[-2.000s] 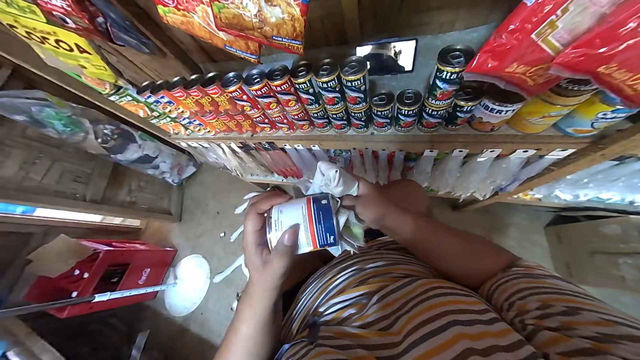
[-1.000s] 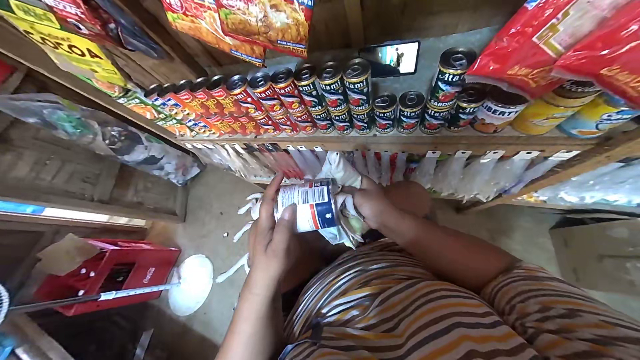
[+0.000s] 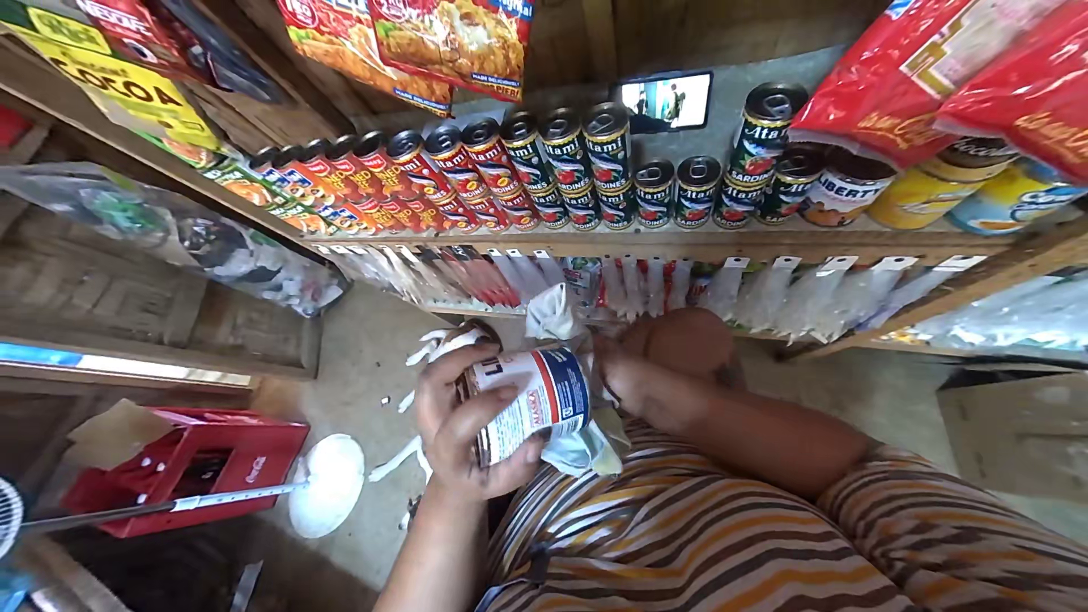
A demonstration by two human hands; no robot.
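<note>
My left hand (image 3: 476, 425) is wrapped around a labelled tin can (image 3: 531, 399), which lies tilted on its side above my lap. Its label is white, blue and red and bears writing. A pale cloth (image 3: 586, 446) is bunched at the can's right end, with one part sticking up above it and another hanging below. My right hand (image 3: 633, 374) grips the cloth against that end; its fingers are partly hidden behind the can and cloth.
Ahead runs a wooden shelf (image 3: 680, 244) with stacked sardine cans (image 3: 606, 149), larger tins and a lit phone (image 3: 665, 100). Small plastic packs (image 3: 765, 293) hang below. At left are a red crate (image 3: 246, 463) and a round white fan base (image 3: 326, 486); a cardboard box (image 3: 1020, 425) is at right.
The can has turned in my left hand, so a different part of its label faces up than one second ago. My right hand stays at the can's right end with the cloth.
</note>
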